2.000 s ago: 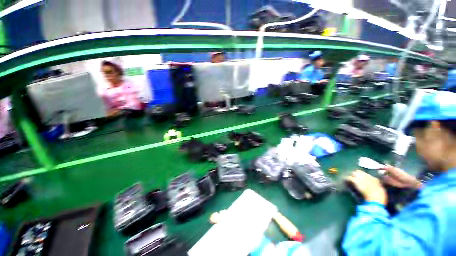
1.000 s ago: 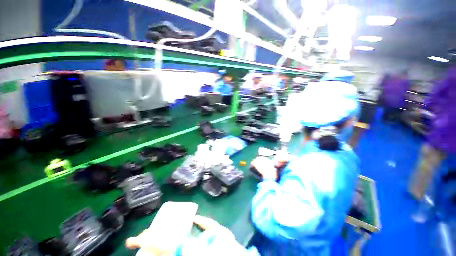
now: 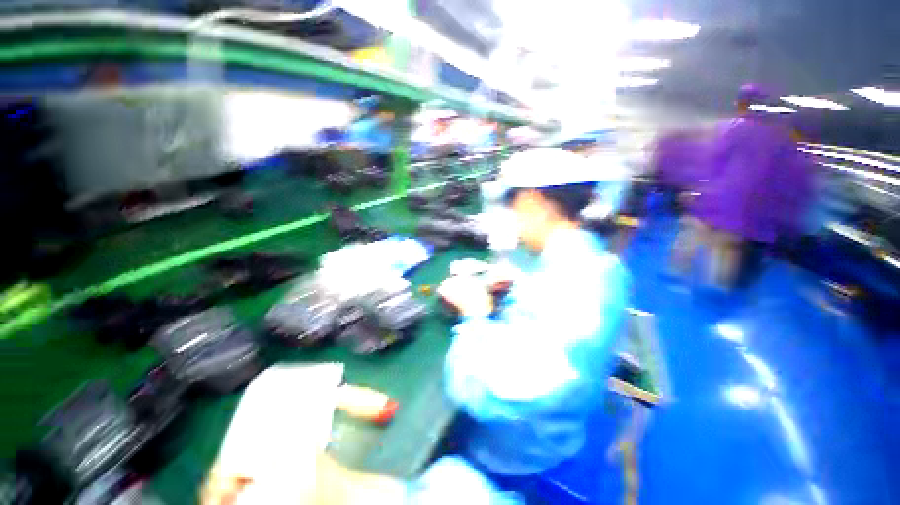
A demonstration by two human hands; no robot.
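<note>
The view is strongly blurred. A white sheet or pad (image 3: 281, 419) is tilted at the bottom, over the green bench. My left hand (image 3: 227, 489) shows only as fingers closed on its lower left edge. My right hand (image 3: 345, 483) is at its lower right edge, cut off by the frame; its fingers are too blurred to read. A screwdriver with a pale handle and red-orange end (image 3: 367, 402) lies just right of the sheet.
Grey and black camera units (image 3: 205, 347) stand in a row to the left. More units lie near white bags (image 3: 370, 266). A worker in a blue smock (image 3: 538, 345) sits close on the right, hands on a dark part. A person in purple (image 3: 755, 178) stands in the aisle.
The view has swung to the right, so bench things have shifted left and more aisle shows. The sheet is still with my hands, and the screwdriver shows again beside it.
</note>
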